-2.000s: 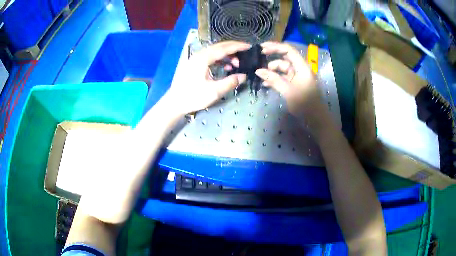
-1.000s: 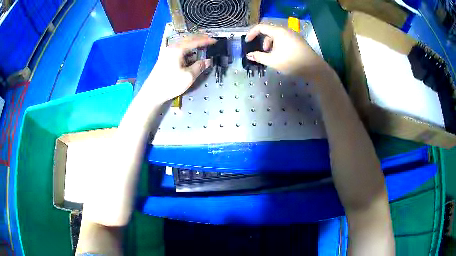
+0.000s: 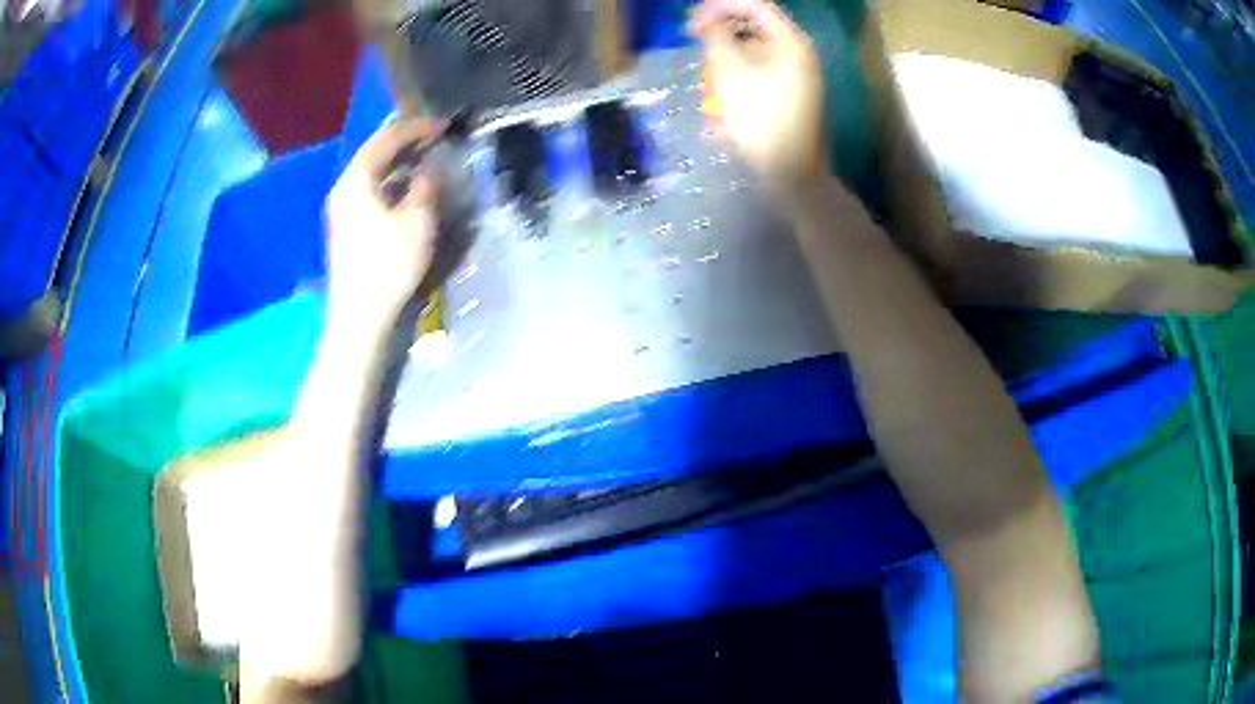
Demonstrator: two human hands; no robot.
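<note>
Two black power adapters lie side by side at the far end of the perforated plate [image 3: 592, 310], the left one [image 3: 523, 162] and the right one [image 3: 614, 143], with a gap between them. The jig around them is too blurred to make out. My left hand [image 3: 385, 206] is left of the adapters at the plate's left edge, fingers curled apart, touching neither adapter. My right hand [image 3: 757, 76] is right of and beyond the adapters, raised and empty, fingers partly bent.
A round fan guard [image 3: 489, 55] stands behind the plate. A cardboard tray [image 3: 1060, 283] with black adapters [image 3: 1149, 131] is at right. A green tote [image 3: 110, 454] holds another cardboard tray [image 3: 176, 564] at left. A keyboard [image 3: 592, 516] sits in the slot below.
Both hands have let go of the adapters and moved outward, the left to the left, the right to the right. The adapters stay on the plate. The view has shifted and tilted.
</note>
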